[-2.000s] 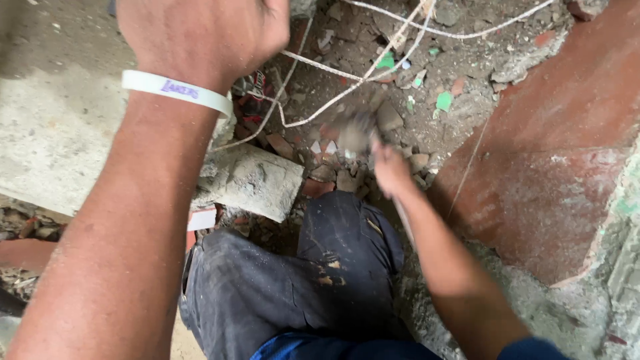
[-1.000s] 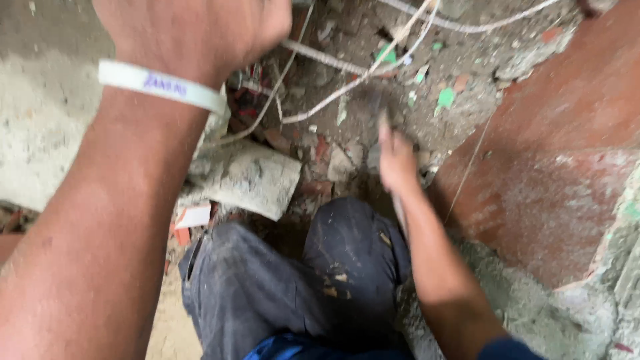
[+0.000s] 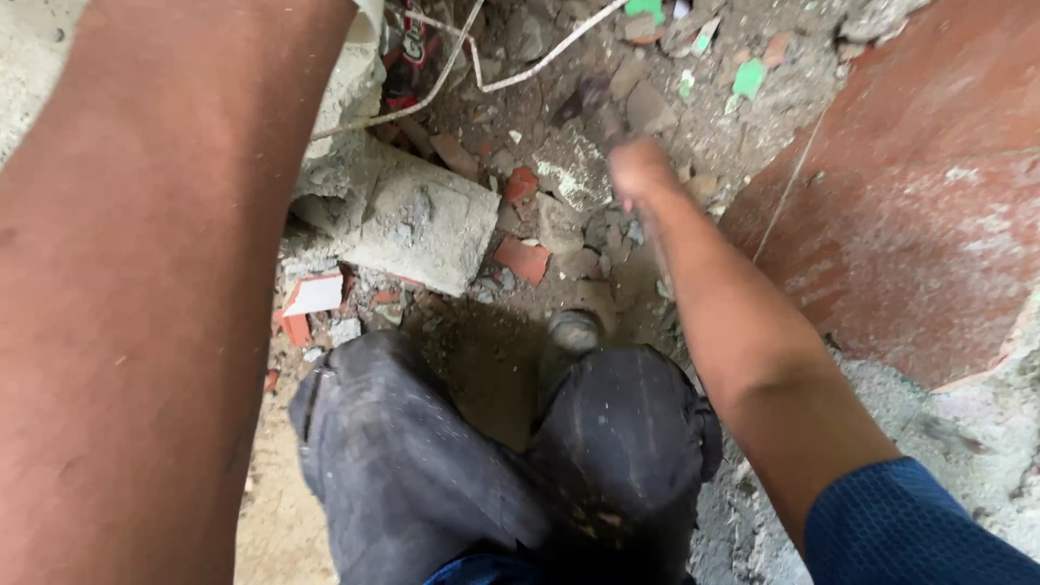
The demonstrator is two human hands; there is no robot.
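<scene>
My right hand is closed around the handle of a hammer-like tool, whose blurred dark head hangs over the rubble. Close by the tool lie a rough chunk with pale flecks and flat broken pieces. My left forearm crosses the left side of the view, with a white band at its top edge; the left hand itself lies outside the frame. A thin pale cable or wire runs bent across the debris above the rubble.
A broken concrete slab lies left of centre. Red tile shards and a white-faced fragment are scattered near my knees. On the right is a large reddish slab with rough concrete below it. A printed wrapper lies upper left.
My left hand, visible at the upper left before, is now out of frame. My right hand still grips the tool over the rubble. The view has shifted.
</scene>
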